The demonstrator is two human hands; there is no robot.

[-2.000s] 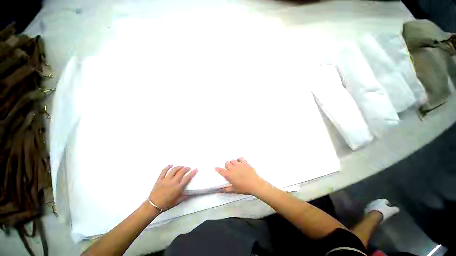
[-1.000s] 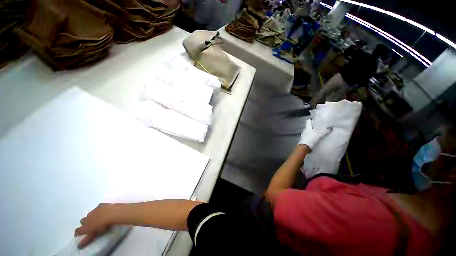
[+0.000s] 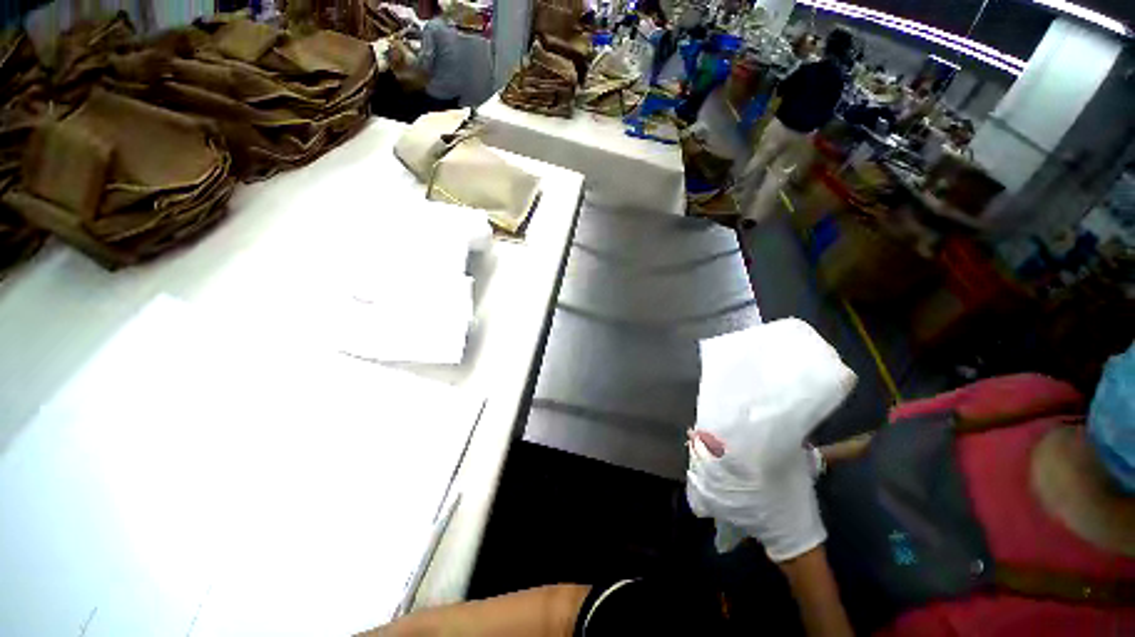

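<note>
A stack of large white tissue paper sheets [image 3: 237, 473] lies on the white-topped table, washed out by glare, its edges showing at the right. Folded white paper pads [image 3: 417, 324] lie beyond it, near the table's right side. My right forearm crosses the bottom edge over the stack's near corner, but the hand is cut off below the picture. My left hand is out of the picture.
A person in pink [image 3: 996, 436] stands close at right, gloved hands holding white paper [image 3: 766, 380]. A beige bag [image 3: 485, 184] lies beyond the pads. Brown bags [image 3: 118, 174] are piled at far left. A grey aisle runs beside the table. Other people stand farther back.
The view has swung right and up from the sheets. My left hand, then my right hand, have left the picture. The other person's paper has come lower and nearer.
</note>
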